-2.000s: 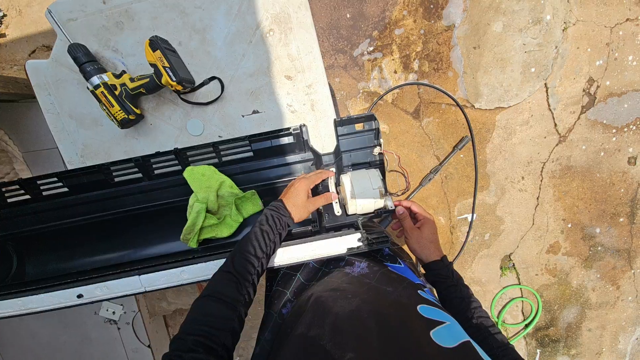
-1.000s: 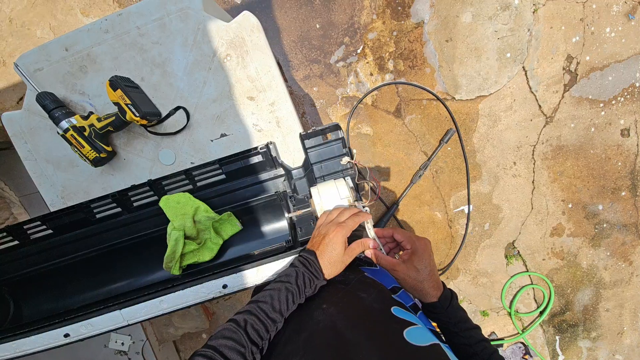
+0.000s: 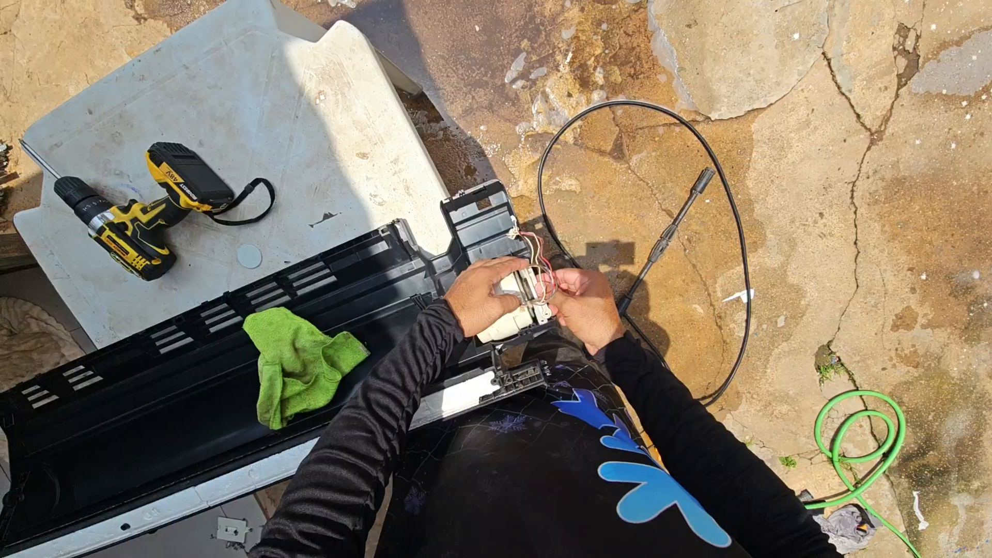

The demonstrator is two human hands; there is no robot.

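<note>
A long black plastic housing point(image 3: 186, 372) with slotted vents lies across the lower left, its right end under both hands. At that end sits a white motor point(image 3: 508, 324) with thin red and white wires point(image 3: 540, 260) looping over it. My left hand point(image 3: 487, 294) rests on the motor's left side, thumb and fingers spread around its top. My right hand point(image 3: 587, 308) pinches at the wires and a white bracket point(image 3: 541, 311) on the motor's right side; the fingertips are partly hidden. A green cloth point(image 3: 298, 368) is draped in the housing.
A cordless drill point(image 3: 147, 225) with a long bit lies on a white plastic table point(image 3: 256, 101). On the stained concrete floor, right, lie a black hose point(image 3: 745, 232) with a spray lance point(image 3: 666, 236) and a coiled green hose point(image 3: 899, 434). A white disc point(image 3: 249, 256) is beside the drill.
The white strip-like bracket that stood left of the motor two seconds ago is no longer there; both hands have shifted to the motor's right side, then my left hand moved back over its top.
</note>
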